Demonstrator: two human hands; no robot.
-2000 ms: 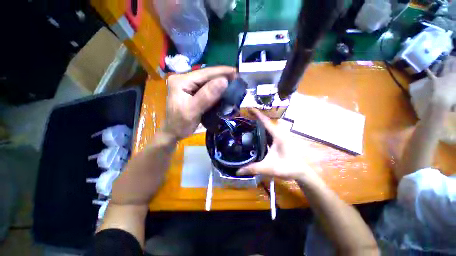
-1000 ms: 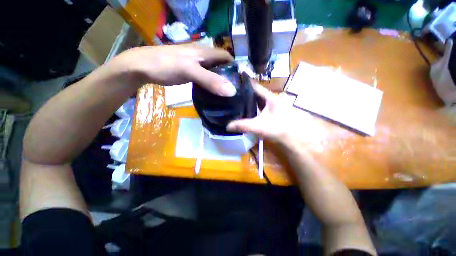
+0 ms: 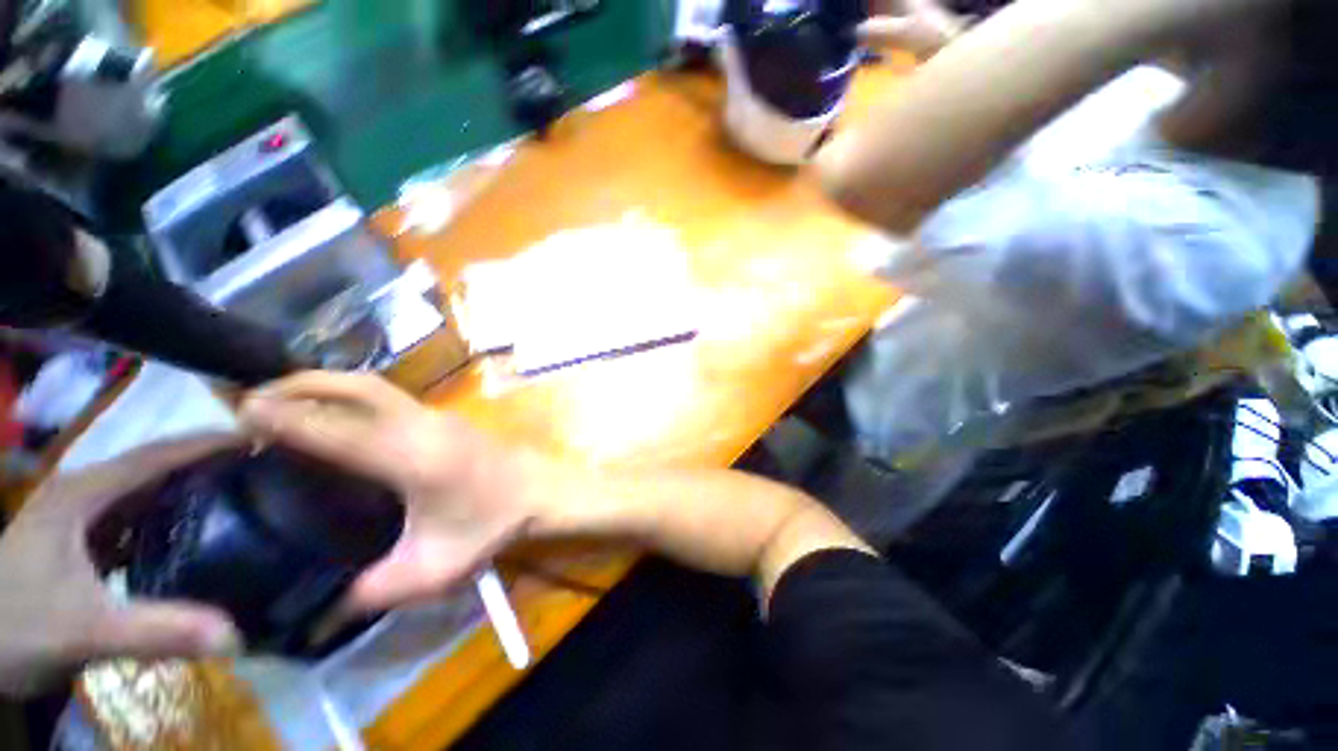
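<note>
The black camera head (image 3: 250, 536) is at the lower left, glossy and blurred, with both hands around it. My left hand (image 3: 74, 565) is on its left side, partly cut off by the left edge. My right hand (image 3: 418, 477) holds its right side, fingers curved over the top. The white antennas (image 3: 502, 616) stick out below it. The white body under the head is mostly hidden. The black electric screwdriver (image 3: 184, 323) hangs just above and behind the hands.
The screw feeder (image 3: 257, 213) stands behind the hands. A white pad (image 3: 580, 301) lies right of it on the orange bench (image 3: 792, 316). At the upper right a co-worker's arm (image 3: 983, 110) reaches over another camera (image 3: 785, 81). White parts (image 3: 1255, 521) are at the far right.
The view has swung right, so the work now sits at the lower left. The black housing, open and showing wires two seconds ago, was covered one second ago; both hands remain on it.
</note>
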